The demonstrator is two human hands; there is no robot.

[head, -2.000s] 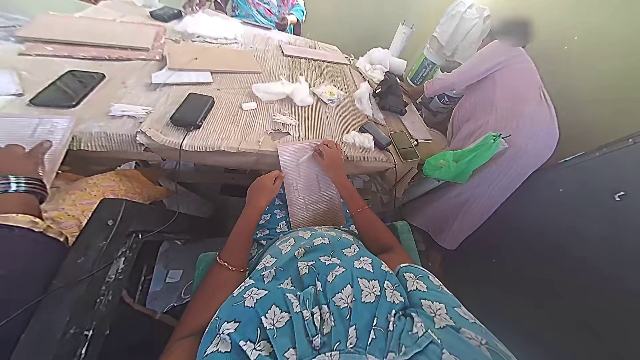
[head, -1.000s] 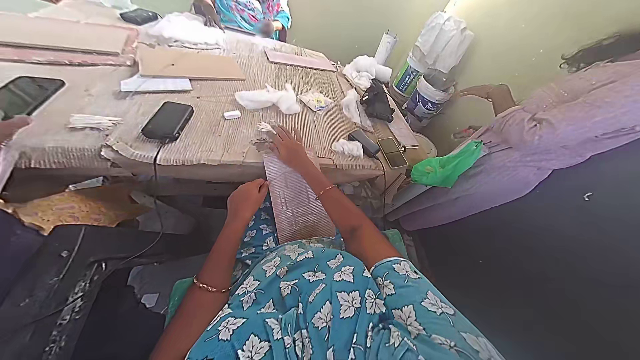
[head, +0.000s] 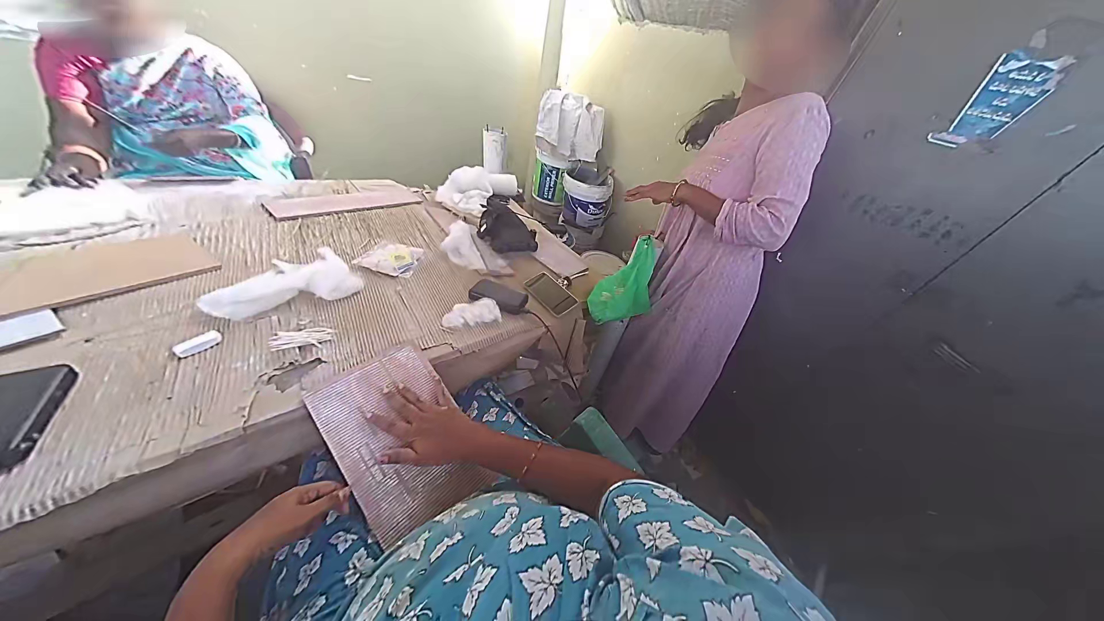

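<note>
A ribbed, pale board leans from my lap against the table's front edge. My right hand lies flat on it with the fingers spread. At the board's left edge is my left hand, fingers curled, seemingly gripping that edge; the thumb side touches it. Just past the board, a small bunch of thin white sticks lies on the ribbed tabletop. Left of the sticks is a small white piece, and behind them a strip of white cotton wool.
On the table are a black device at left, a flat board, a phone, a dark case and a black bag. A person stands at right by a green bag; another sits behind.
My right hand has moved from the white sticks at the table's edge back onto the board. The standing person is now upright, a hand held out. The view has tilted up and turned.
</note>
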